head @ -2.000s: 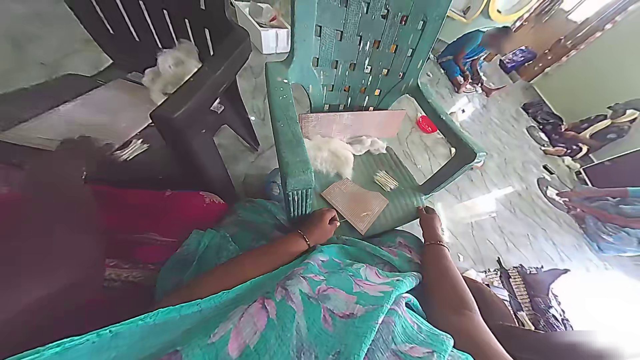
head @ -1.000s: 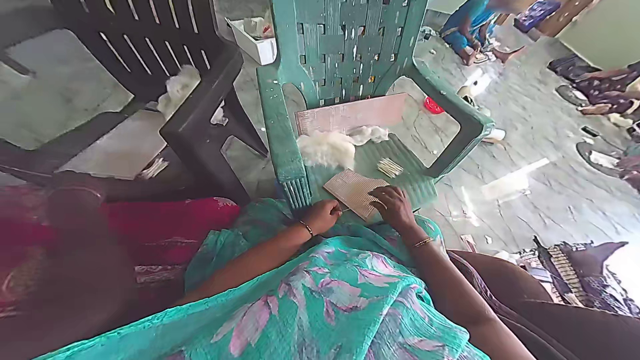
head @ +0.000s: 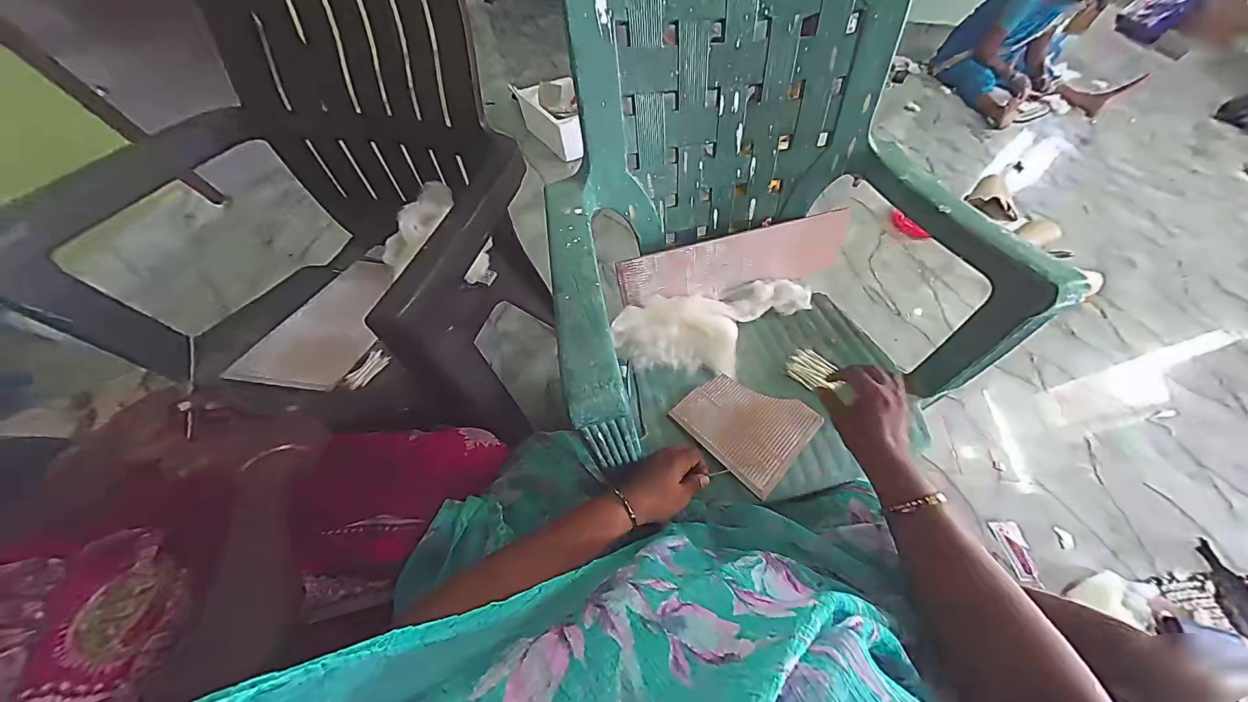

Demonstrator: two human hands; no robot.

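On the seat of a green plastic chair (head: 848,336) lies a ribbed tan board (head: 746,429), near its front edge. My left hand (head: 673,483) is closed on a thin stick beside the board's lower left edge. My right hand (head: 873,405) reaches over the right of the seat, its fingers touching a small bundle of white cotton wicks (head: 811,370); whether they grip it is unclear. White cotton wool (head: 682,331) lies behind the board. A pinkish flat board (head: 736,255) leans against the chair's backrest.
At left stands a dark plastic chair (head: 439,283) with a board (head: 312,327), cotton (head: 419,224) and wicks (head: 366,370) on it. A person's hands (head: 214,439) work beside it. A white box (head: 551,117) stands behind. Another person (head: 1014,58) sits on the floor at upper right.
My right hand has moved from the ribbed board to the bundle of wicks on the right. My left hand stays near the seat's front edge.
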